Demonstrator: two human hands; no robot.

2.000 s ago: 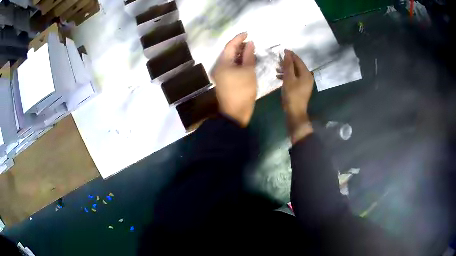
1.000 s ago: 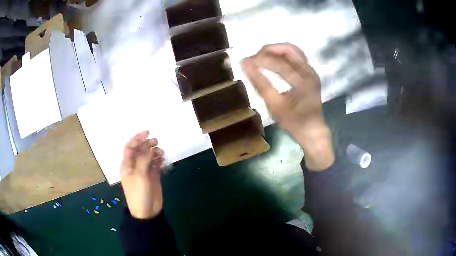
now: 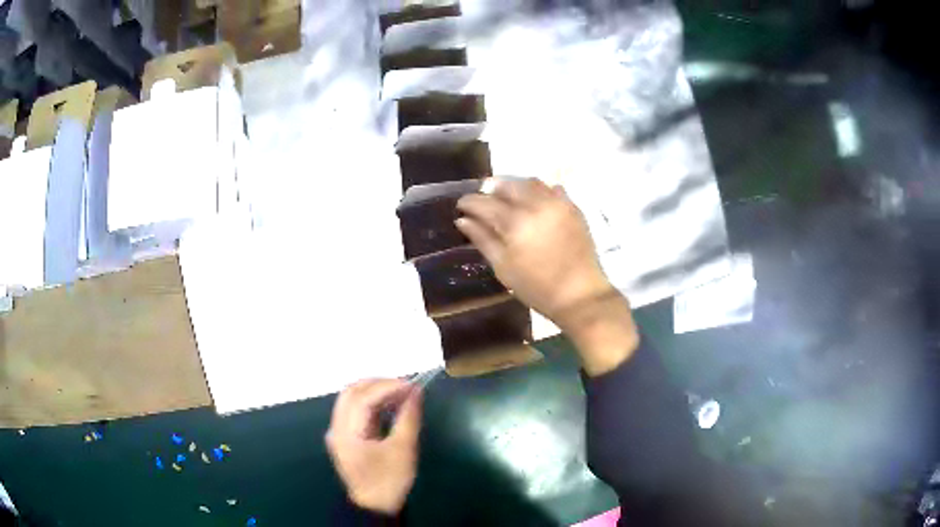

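A row of open small boxes with dark interiors runs away from me on the white board. My right hand is over the near part of the row, its fingertips at the rim of one box; whether they hold anything is hidden. Small shiny specks show inside the box just nearer. My left hand is low beside the nearest box, thumb and forefinger pinched on a small thin shiny piece. The nearest box has a brown flap towards me.
White cartons with brown flaps stand at the left, behind a brown board. Blue and yellow bits lie on the green bench. A small roll lies at the right. Pink material shows at the bottom edge.
My right hand has moved left from over the white board to the box row. My left hand has moved right and down, near the nearest box. The view has shifted.
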